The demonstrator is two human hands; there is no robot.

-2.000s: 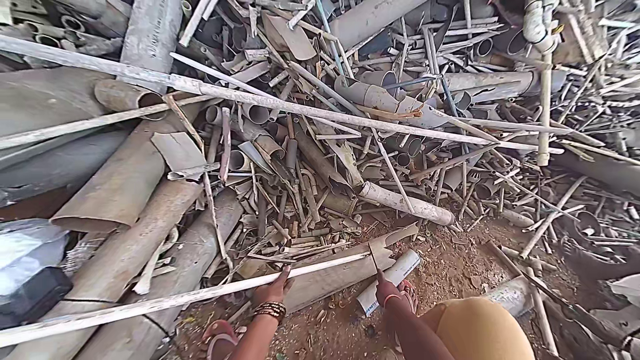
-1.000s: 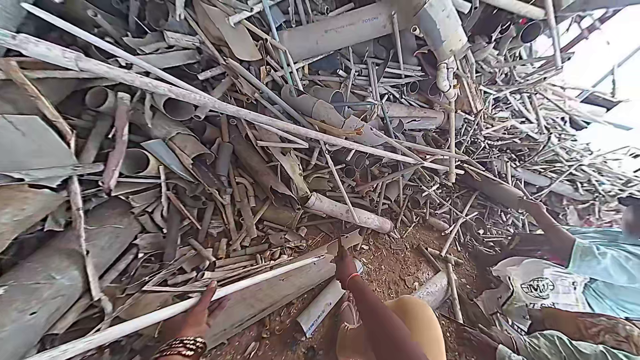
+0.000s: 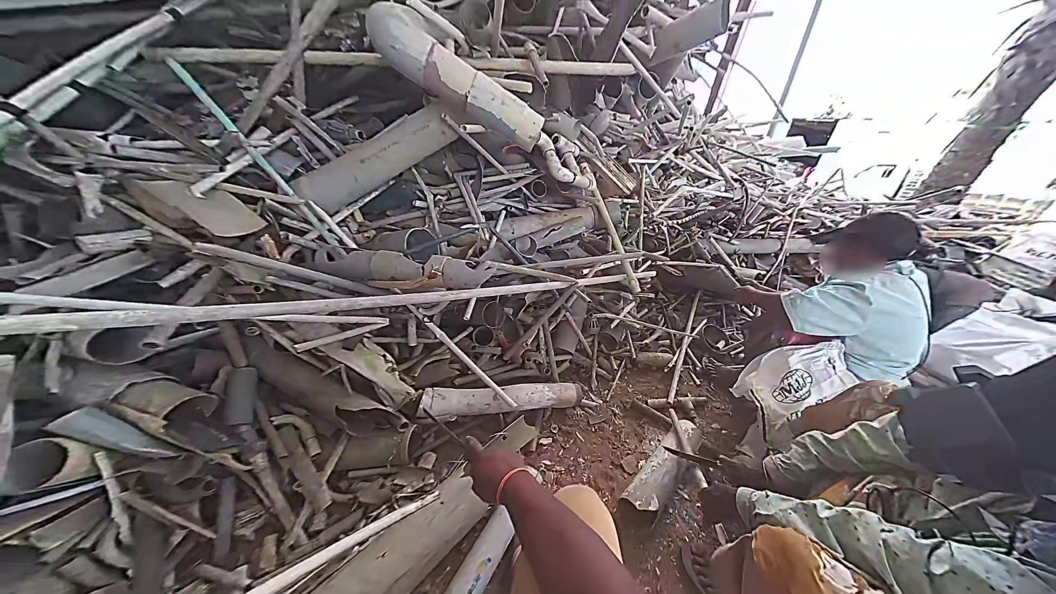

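My right hand [image 3: 495,472], with an orange band at the wrist, is closed around a thin dark blade-like tool [image 3: 445,427] that points up and left; its handle is hidden in the fist. Below the hand lies a broad grey plastic pipe piece [image 3: 421,536]. A long thin whitish pipe [image 3: 351,540] runs along its left side, down to the bottom edge. Just under my wrist is a light grey pipe [image 3: 485,551]. A short whitish pipe [image 3: 499,399] lies on the heap beyond the hand. My left hand is out of view.
A tall heap of scrap plastic pipes [image 3: 371,165] fills the left and middle. A long pale pipe [image 3: 313,308] crosses it. At right a person in a light blue top [image 3: 866,313] sits beside a white printed sack [image 3: 796,386]. Another person's patterned clothing [image 3: 874,536] is close at lower right.
The view has swung right and up, bringing the seated person fully in. My left hand, earlier on the long thin pipe, has left view. The right hand's tool now points up and left.
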